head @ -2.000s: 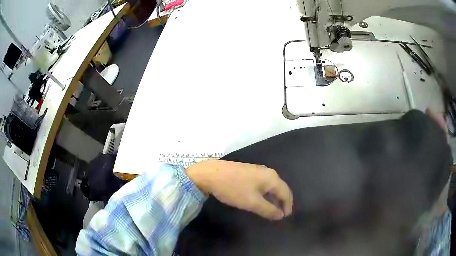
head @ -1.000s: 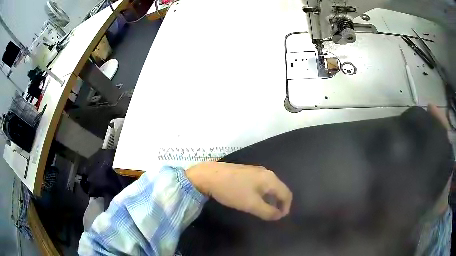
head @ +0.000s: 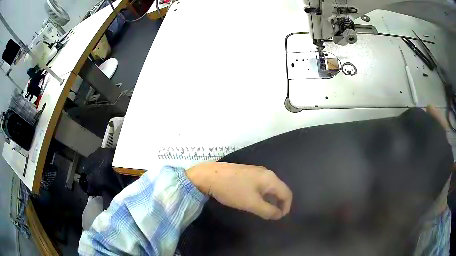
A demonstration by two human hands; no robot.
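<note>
A large dark garment [head: 320, 170] is spread over the table's front edge and towards my lap; its near part is blurred. My left hand [head: 250, 190] is over its left part, thumb and forefinger tips together, pinching the dark cloth. My right hand [head: 438, 117] is at the far right, mostly hidden behind the garment's raised right edge, so its fingers cannot be made out. The sewing machine's presser foot and needle [head: 320, 55] are behind the garment, above the needle plate [head: 327, 67], with no cloth under them.
The white table [head: 210, 75] has a printed ruler [head: 195, 152] at its front edge. Shears [head: 422, 50] and a thin pale stick [head: 410, 77] lie right of the needle. A white basket [head: 113, 132] with dark cloth is below left. Another bench [head: 75, 65] stands farther left.
The view has shifted slightly, so the machine sits a little higher in the picture than two seconds ago. My hands and the garment look almost unchanged.
</note>
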